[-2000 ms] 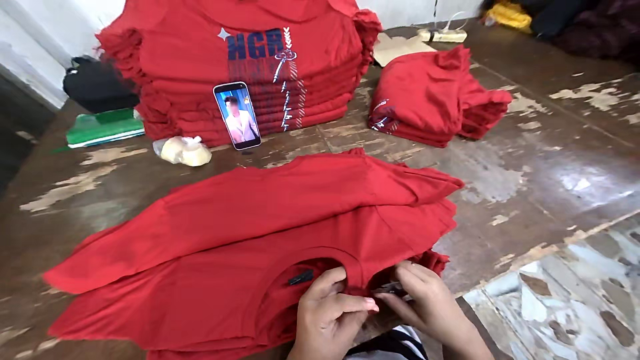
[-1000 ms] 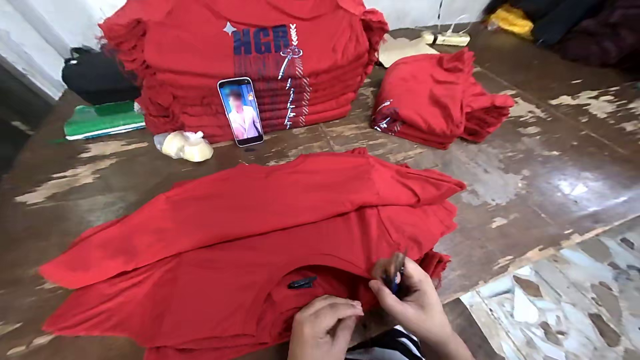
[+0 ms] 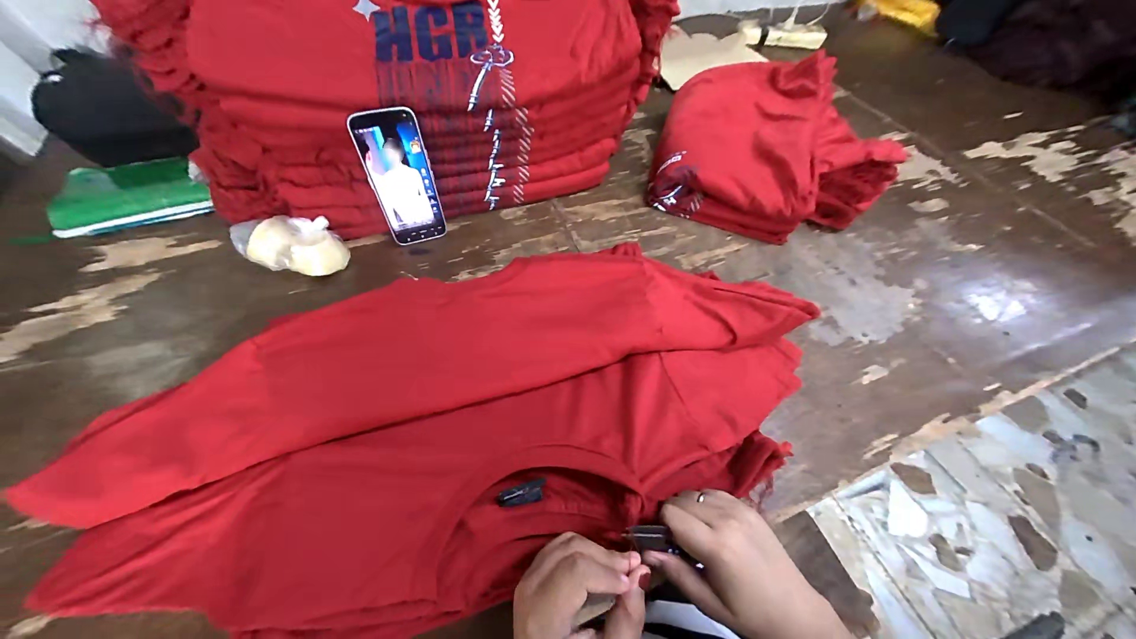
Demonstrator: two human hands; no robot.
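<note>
A red shirt (image 3: 355,390) lies spread on a worn brown table, its neckline opening facing the near edge. Inside the neck a black label (image 3: 521,493) shows. My left hand (image 3: 581,581) pinches something small, perhaps a thread, between thumb and finger at the neckline's right side. Close beside it, my right hand (image 3: 732,564) wears a ring and holds a small dark tool (image 3: 655,539), probably thread snips, with its tip toward the left fingertips. The tool's far end is hidden by my right fingers.
Behind stands a stack of folded red printed shirts (image 3: 426,53), with a phone (image 3: 399,177) leaning on it. Near it are a plastic bag with pale contents (image 3: 297,246), a green packet (image 3: 129,197) and a black bag (image 3: 106,106). Another folded red pile (image 3: 741,146) sits right; tiled floor (image 3: 994,506) shows lower right.
My right hand has lowered from above the neckline's right side, bringing the dark tool to my left fingertips. The shirt lies much as before.
</note>
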